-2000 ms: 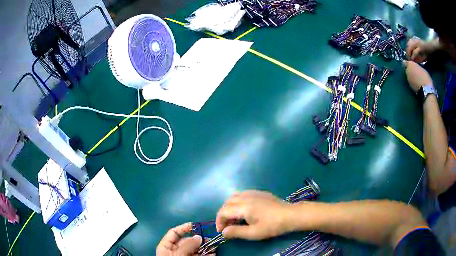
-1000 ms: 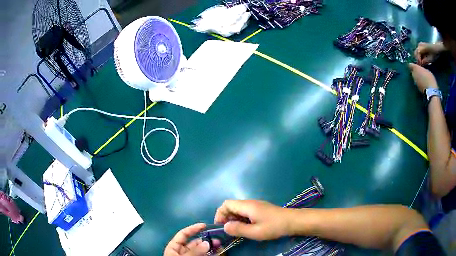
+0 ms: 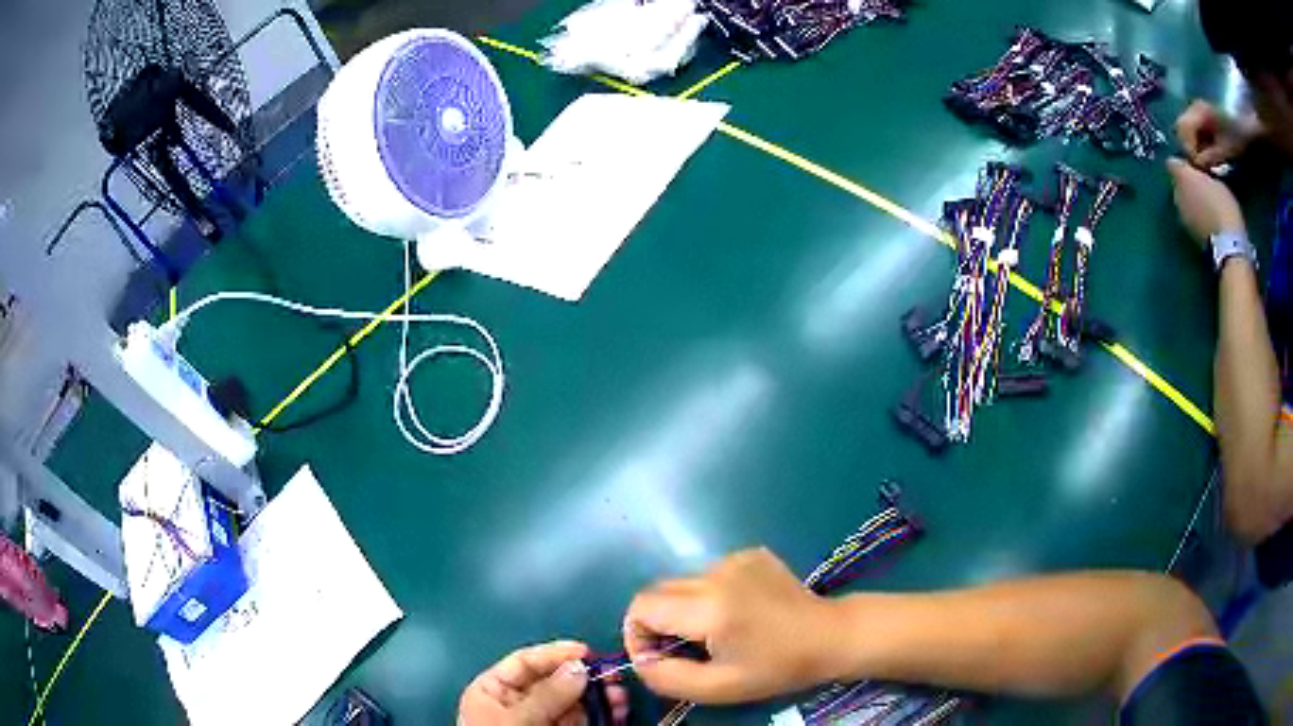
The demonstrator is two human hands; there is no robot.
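Note:
My left hand [image 3: 528,687], cut off by the bottom edge, holds a small dark connector housing [image 3: 607,698] between thumb and fingers. My right hand [image 3: 730,627] is beside it, its fingertips pinching thin wires [image 3: 624,664] that run to the housing. More wires hang below my right hand. The wire tips are too small to make out. A wire harness batch [image 3: 868,546] lies beyond my right forearm, and more bundles [image 3: 886,705] lie on the near side of it, partly hidden.
Laid-out harnesses [image 3: 978,305] cross the yellow line. A coworker's hands [image 3: 1205,163] are by a harness pile [image 3: 1056,92]. A desk fan [image 3: 443,125], coiled white cord [image 3: 451,400], power strip [image 3: 185,390], blue-and-white box [image 3: 199,596] and paper sheet [image 3: 305,603] are on the left.
My hands stay close together at the housing. My right fingertips now pinch thin wires beside it, and the dark piece in my left hand has turned. The camera view has shifted slightly.

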